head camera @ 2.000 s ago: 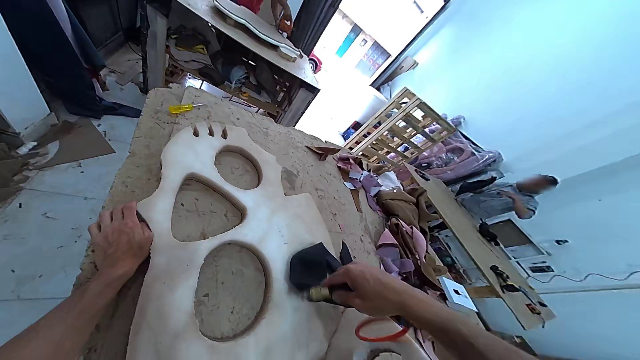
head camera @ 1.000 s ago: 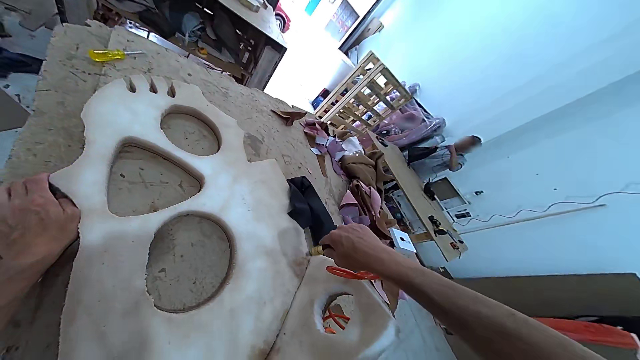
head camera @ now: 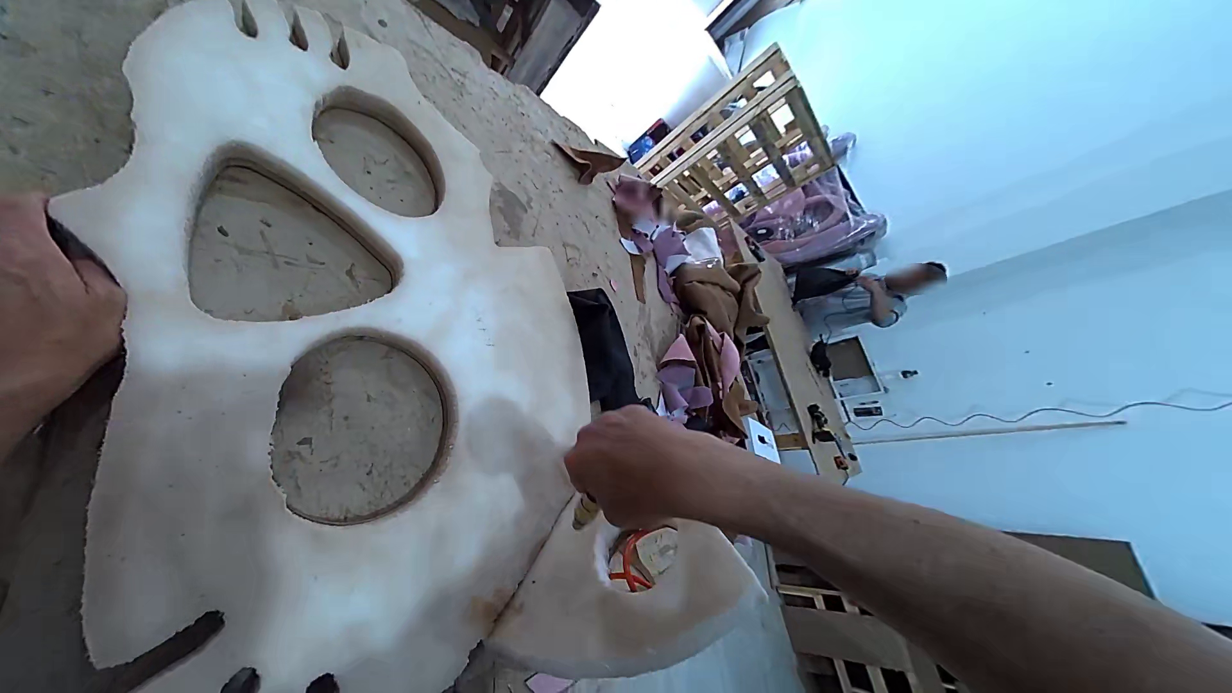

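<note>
A large pale foam-like panel [head camera: 500, 337] with two round cut-outs, a rounded triangular one and slots lies on a worn work table [head camera: 520, 125]. Gripping its left edge is my left hand [head camera: 58, 318], beside the triangular opening. My right hand [head camera: 630, 467] is closed around a small tool with a yellowish end [head camera: 584, 511], over the panel's right edge by a seam. Beyond the seam is a smaller pale piece [head camera: 616, 626] with a hole, through which something orange-red [head camera: 630, 563] shows. Black cloth [head camera: 604, 346] lies just past my right hand. The tool's kind is hidden by my fingers.
Leather-like scraps in brown and pink [head camera: 712, 298] are heaped along the table's far edge. Behind them stand a slatted wooden frame [head camera: 741, 125] and a plastic-wrapped bundle [head camera: 818, 212]. Another person [head camera: 857, 294] is at a long bench [head camera: 799, 366] by the wall.
My right hand no longer holds the red loop beside it in view as before; the black cloth now lies flatter beside the panel. The view has shifted closer over the panel.
</note>
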